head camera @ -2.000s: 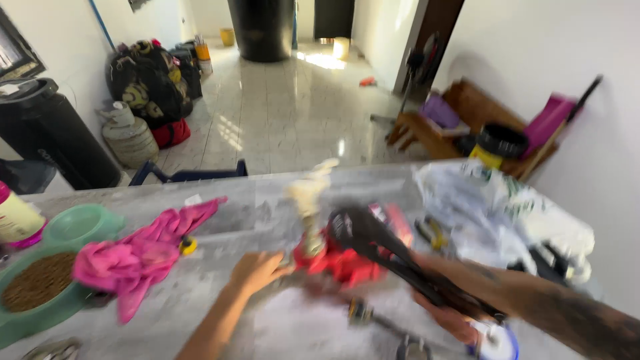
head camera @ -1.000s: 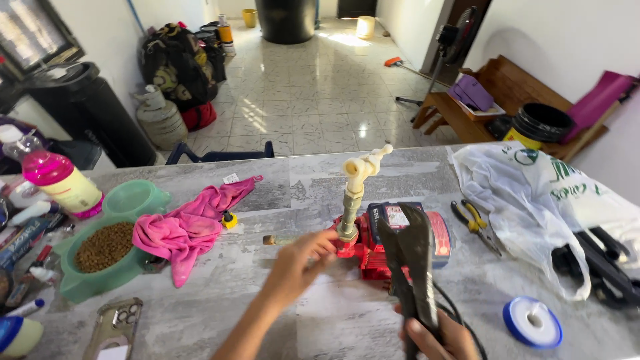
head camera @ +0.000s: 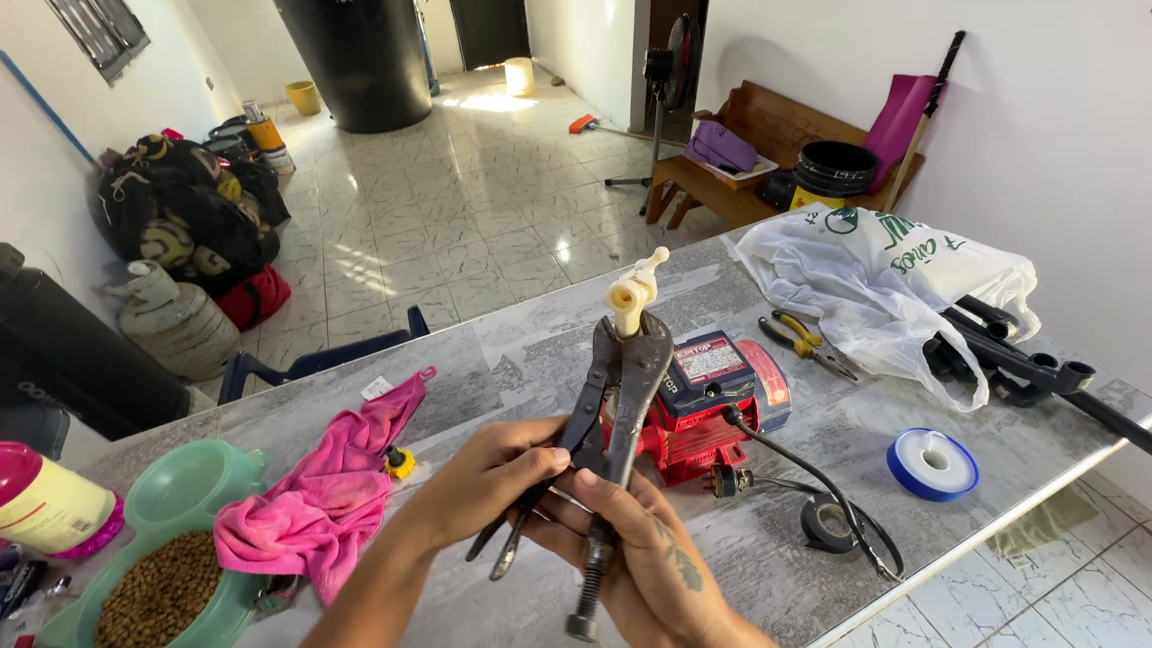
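Observation:
Both my hands hold a pair of dark locking pliers (head camera: 621,423) upright, jaws at the top. My right hand (head camera: 652,558) wraps the handle that carries the adjusting screw. The fingers and thumb of my left hand (head camera: 513,477) pinch the other handle and lever. The jaws are around the base of a cream plastic valve fitting (head camera: 633,292); whether they clamp it I cannot tell. Behind the pliers a red electric water pump (head camera: 697,441) with a dark blue terminal box sits on the table, partly hidden by the pliers and my hands.
On the table (head camera: 486,378) lie a pink cloth (head camera: 328,495), a green bowl with kibble (head camera: 157,589), yellow-black pliers (head camera: 801,342), a blue-rimmed tape roll (head camera: 933,463), black tape (head camera: 828,524) and a power cord. A white plastic bag (head camera: 864,270) with black pipes (head camera: 1017,360) occupies the right.
The pliers have moved from beside the pump to the fitting above it. My left hand has gone from near the pump's pipe to the pliers' handle.

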